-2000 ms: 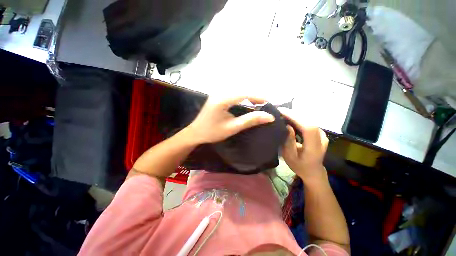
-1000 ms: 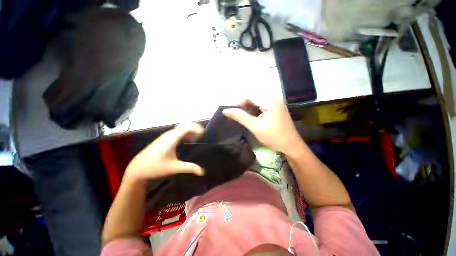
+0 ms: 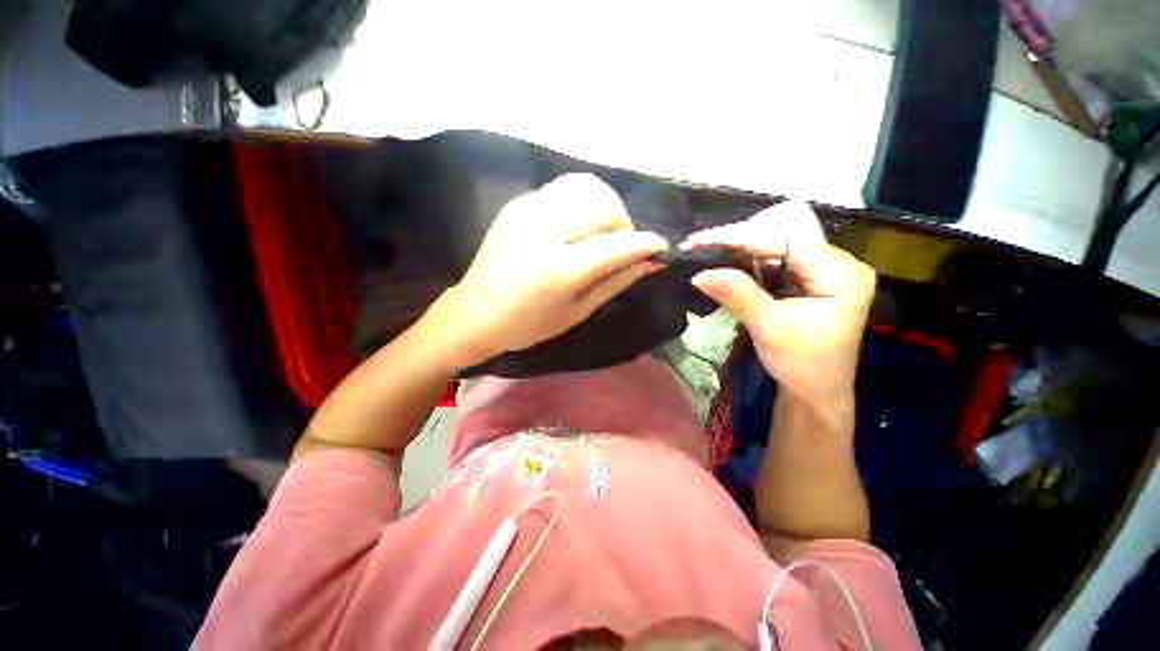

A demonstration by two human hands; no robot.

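Note:
A dark, nearly black garment piece (image 3: 608, 333) hangs over the lap in front of the table edge. My left hand (image 3: 550, 270) pinches its upper edge from the left, with thumb and fingers together. My right hand (image 3: 801, 295) pinches the same edge from the right, fingertips close to the left ones. A small dark shape shows between my right fingers; I cannot tell if it is a tool or cloth. The cloth behind my fingers is hidden.
The white table (image 3: 573, 76) lies ahead. A black smartphone (image 3: 939, 115) lies at its right, with a pink pen (image 3: 1028, 26) beyond. A dark cloth pile (image 3: 216, 38) is at upper left. A red crate (image 3: 290, 274) is under the edge at left.
The left hand, apart from the cloth's edge a second ago, now pinches it close to the right hand. The cloth was turned and its edge drawn between both hands. The camera view has shifted.

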